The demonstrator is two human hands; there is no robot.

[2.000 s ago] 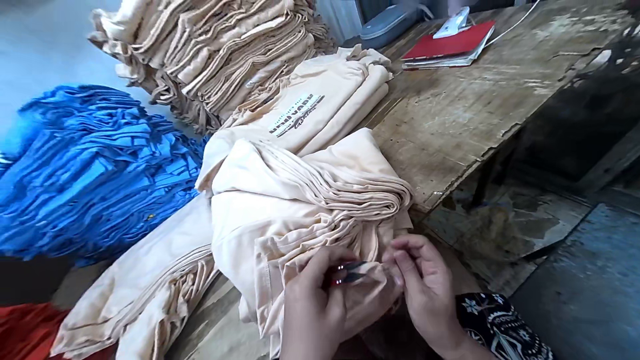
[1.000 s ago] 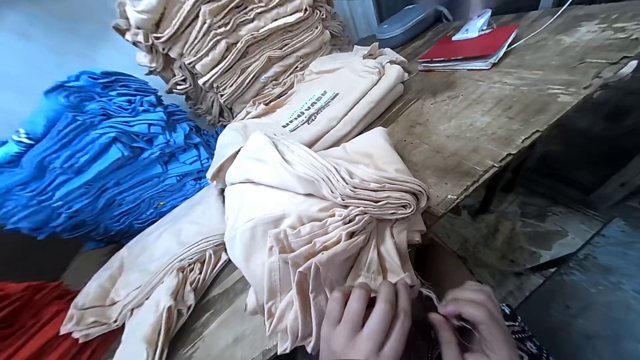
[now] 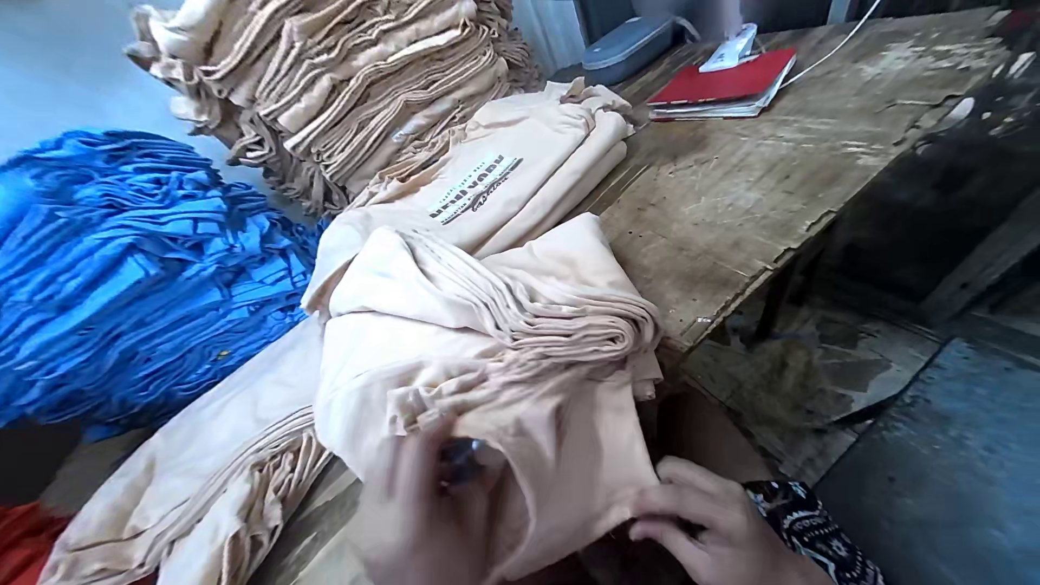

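Observation:
My left hand (image 3: 426, 512), blurred, is at the lower middle beside a cream cloth garment piece (image 3: 569, 455). A small dark, shiny tool (image 3: 461, 461) shows between its fingers; its exact kind is unclear. My right hand (image 3: 715, 520) pinches the lower right edge of the same piece between thumb and fingers. The cloth hangs spread between both hands from a folded bundle of cream garments (image 3: 406, 325) on the wooden table. Behind that bundle lie folded cream garments with a dark print (image 3: 536, 162).
A tall stack of cream garments (image 3: 357, 89) rises at the back, and a blue garment pile (image 3: 138, 276) stands at left. Red cloth (image 3: 28, 540) shows lower left. On the wooden table (image 3: 731, 211) are a red-covered book (image 3: 723, 85) and a grey case (image 3: 630, 50).
My hands have moved apart, and a piece of cream cloth is now spread between them. The dark tool, out of sight one second ago, shows again at my left hand.

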